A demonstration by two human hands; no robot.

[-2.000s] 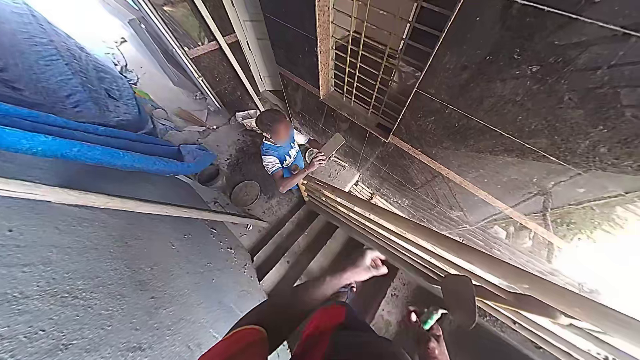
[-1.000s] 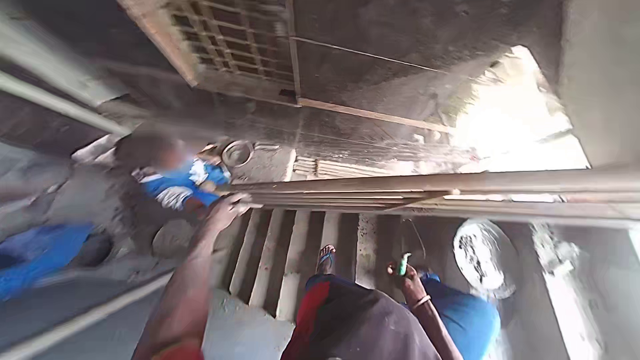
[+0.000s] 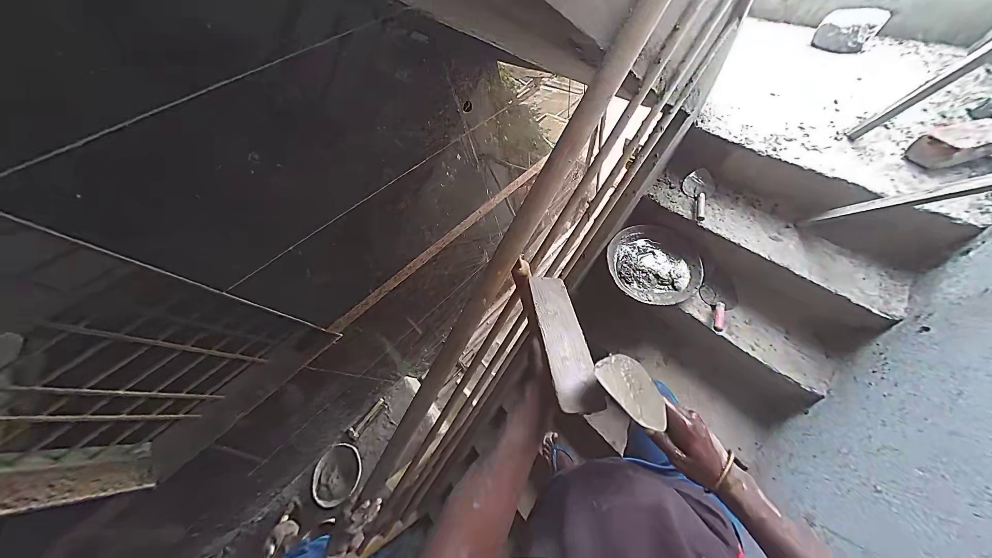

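My left hand point(image 3: 535, 360) is beside the stair railing, at the end of my outstretched arm. It appears closed on a flat wooden float point(image 3: 564, 345); the fingers are mostly hidden. In my right hand point(image 3: 695, 449), which has a band at the wrist, is a trowel point(image 3: 632, 391) with a broad, grey-smeared blade. The blade is close beside the float's lower end. A round pan point(image 3: 655, 265) holding grey-white mortar rests on the stairs. One trowel with a reddish handle point(image 3: 719, 316) lies by the pan, another with a pale handle point(image 3: 700, 203) on a higher step.
A metal railing point(image 3: 535, 209) runs diagonally beside the concrete steps point(image 3: 783, 248). Beyond it are a dark wall with strings and a barred window point(image 3: 139, 387). Below are a round container point(image 3: 337, 474) and another person's hand point(image 3: 363, 518). Bars point(image 3: 907, 198) cross the upper right.
The view has swung toward the upper stairs. The float, held by the other person two seconds ago, is now at my left hand. My right hand has brought its trowel close to it.
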